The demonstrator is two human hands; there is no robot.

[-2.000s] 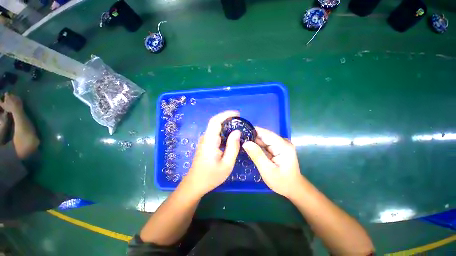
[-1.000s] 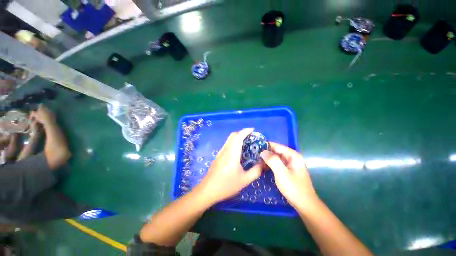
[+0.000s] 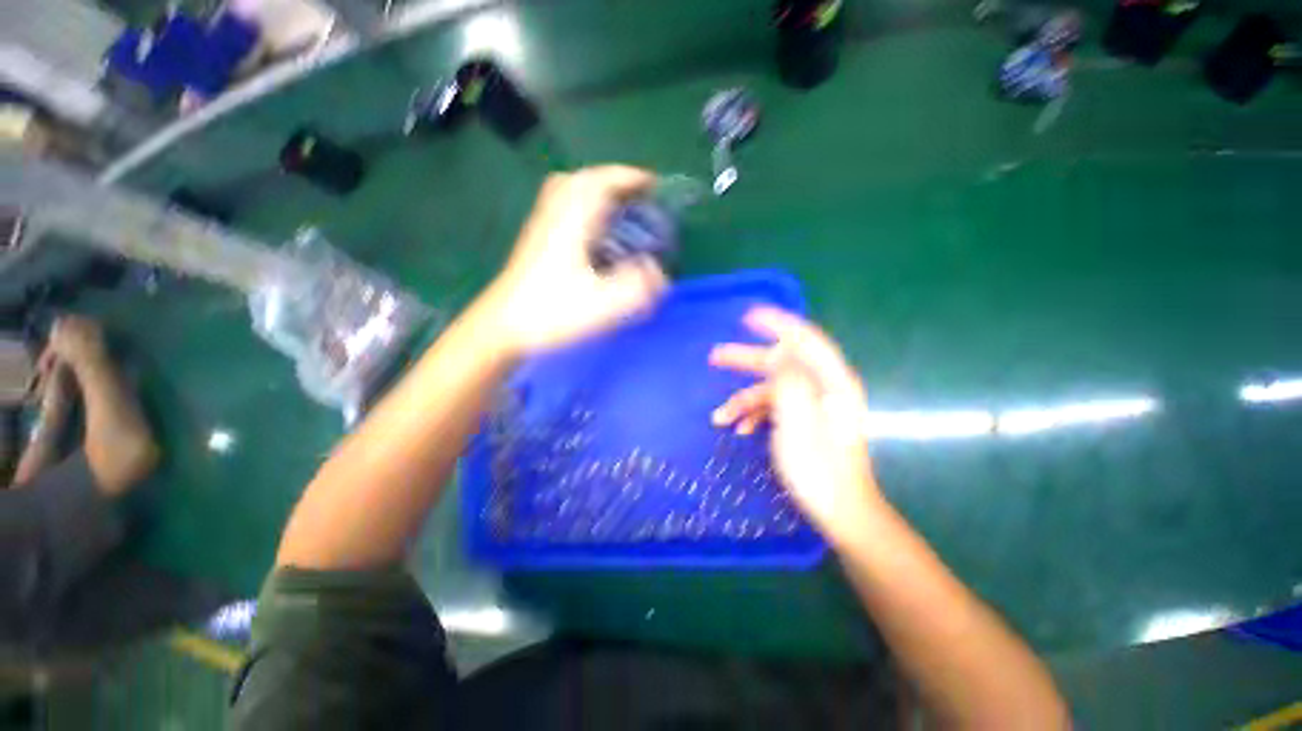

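Note:
My left hand [image 3: 564, 264] is closed around a motor unit [image 3: 636, 236], a blurred round dark part with blue and white detail, above the far edge of the blue tray. My right hand [image 3: 800, 407] is over the tray's right side with its fingers apart and nothing seen in it. The parts tray [image 3: 643, 557] lies on the green surface. Metal rings [image 3: 628, 493], small and silvery, are spread over its near half and left side. The picture is blurred, so detail on the held unit cannot be told.
A clear bag of rings [image 3: 343, 321] lies left of the tray by a pale slanted bar [image 3: 157, 229]. Another motor unit [image 3: 731, 117] lies beyond the tray. Black cylinders [image 3: 497, 100] and more units line the far side. Another person's arm [image 3: 107, 407] is at the left.
My left hand has moved the motor unit away from me and left, past the tray's far edge. My right hand has let go of it and opened. Rings have spread across the tray's near half.

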